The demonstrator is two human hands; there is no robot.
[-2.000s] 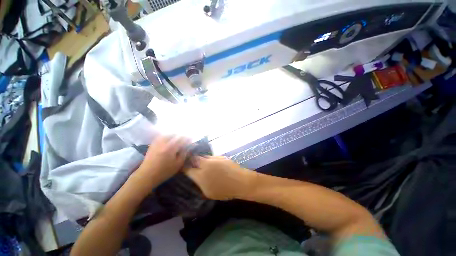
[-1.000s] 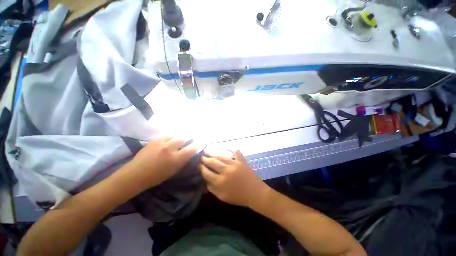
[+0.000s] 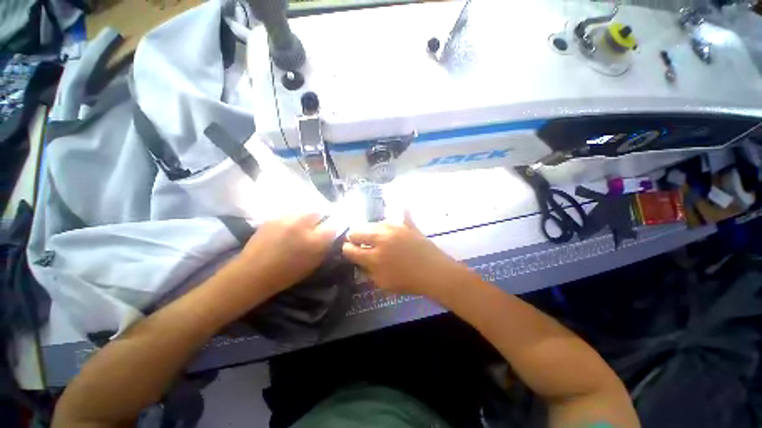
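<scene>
The light grey garment [image 3: 109,192] with dark strips lies bunched left of the needle area. A dark grey panel [image 3: 305,305] hangs over the table's front edge below my hands. My left hand [image 3: 292,247] and my right hand [image 3: 388,251] are close together in front of the presser foot area [image 3: 363,205]. Both pinch the layered seam edge [image 3: 341,236] between their fingers. The needle is hard to make out in the lamp glare. The white sewing machine [image 3: 476,84] with a blue stripe stands behind my hands.
Black-handled shears [image 3: 558,209] lie right of the needle, beside dark scraps [image 3: 614,219] and a red-orange packet [image 3: 660,207]. The ruler-marked table edge [image 3: 501,266] runs along the front. Dark cloth [image 3: 693,334] lies at the lower right. A yellow piece [image 3: 621,37] sits on the machine head.
My hands have moved with the seam edge from in front of the needle area up close to the presser foot. The dark panel has shifted up with them. The view has also turned and moved.
</scene>
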